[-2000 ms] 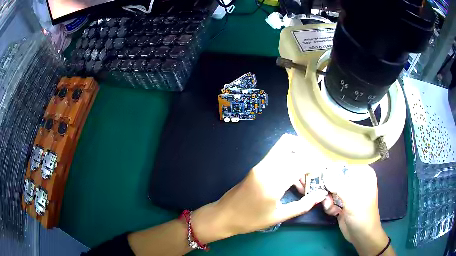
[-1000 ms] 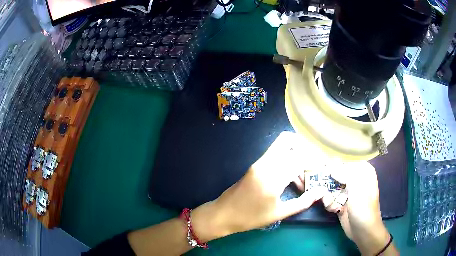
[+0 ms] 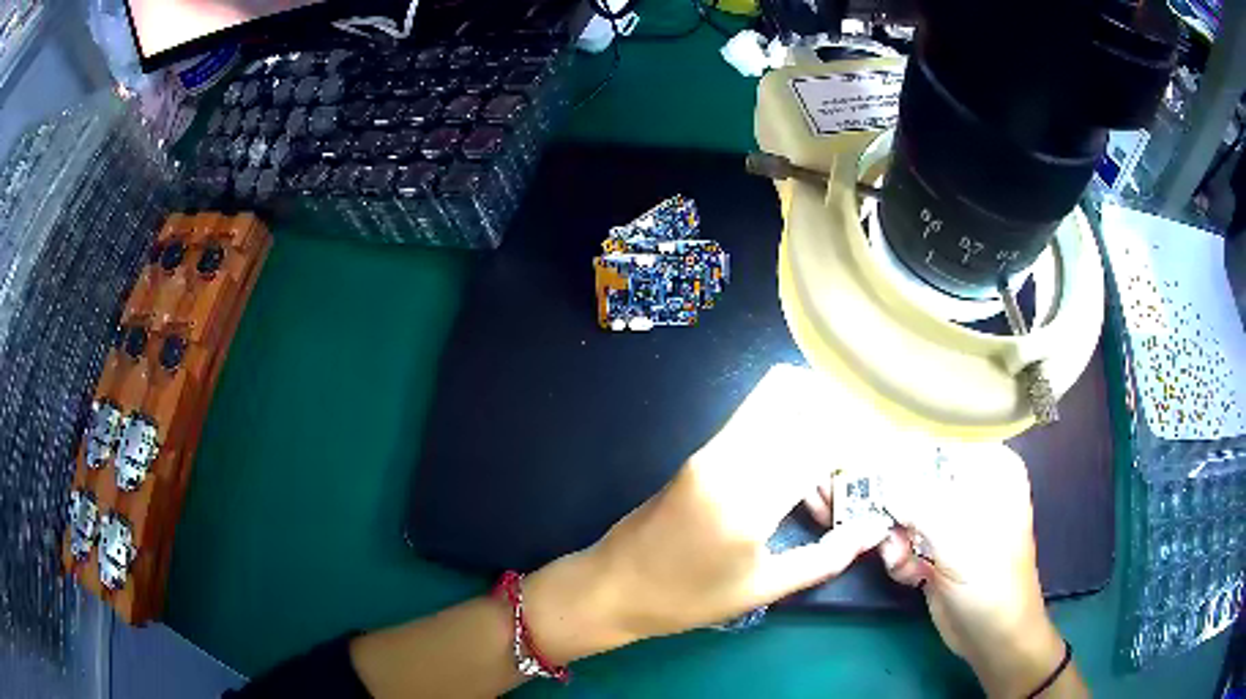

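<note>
A small silvery-white circuit board module [image 3: 861,500] is held between my two hands, below the ring light [image 3: 929,348] of the video microscope [image 3: 1004,150]. My left hand [image 3: 745,505] grips its left side with thumb and fingers; a red beaded bracelet is on that wrist. My right hand [image 3: 977,533] touches its right side, and its fingertips partly cover the board. Strong glare whitens both hands. A small pile of loose blue and orange circuit boards [image 3: 659,280] lies on the black base plate [image 3: 547,451]. The orange fixture [image 3: 185,382] at left holds several silvery boards in its lower recesses.
Clear blister trays [image 3: 48,396] are stacked at far left. A stack with dark pockets [image 3: 383,137] stands below the monitor [image 3: 205,21]. A white sheet with small marks [image 3: 1175,328] and a clear blister tray [image 3: 1189,546] are at right.
The board between my fingers has tilted slightly compared with a second ago, and my right fingertips have shifted over its right part. The loose boards and the fixture have not moved.
</note>
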